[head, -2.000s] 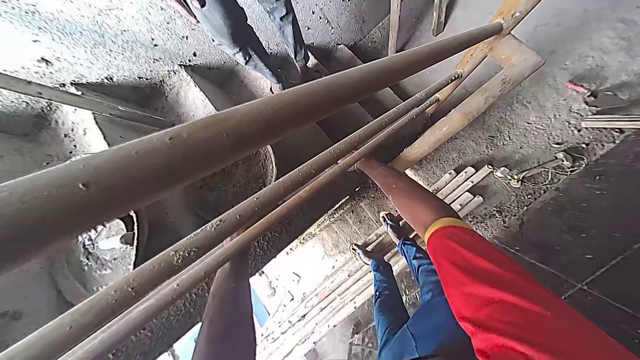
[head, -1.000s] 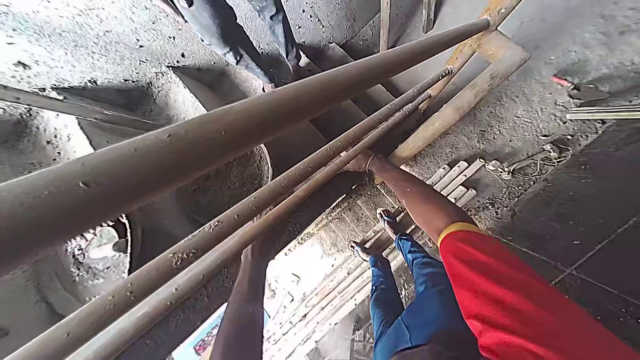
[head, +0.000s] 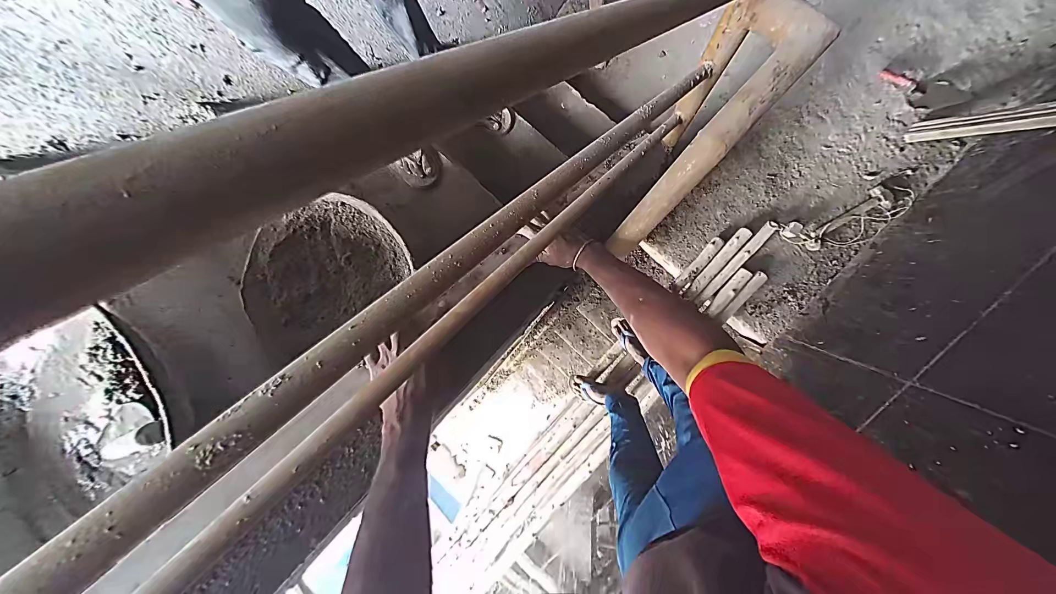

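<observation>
Two thin, dirt-specked metal rods, an upper one (head: 462, 247) and a lower one (head: 483, 289), run diagonally below a thick brown pipe (head: 330, 132). My left hand (head: 396, 388) is at the lower rod, its fingers showing in the gap between the two rods. Farther up the same rod is my right hand (head: 551, 243), with a thin band at the wrist and its fingers also in that gap. The lower rod crosses in front of both hands and hides part of them, so whether either grips it cannot be told. Beyond the hands lies a dark, long surface.
A worn yellow frame (head: 709, 157) stands at the rods' upper end. Behind the rods are a round opening with dark, rough material (head: 326, 264) and another round container (head: 107, 412). Wooden poles (head: 726, 264) lie near my sandalled feet. Another person's legs (head: 289, 37) are at the top left.
The fingers of my left hand now show between the thin rods, where they were mostly hidden before. More of my right hand's fingers shows too. The view has shifted somewhat.
</observation>
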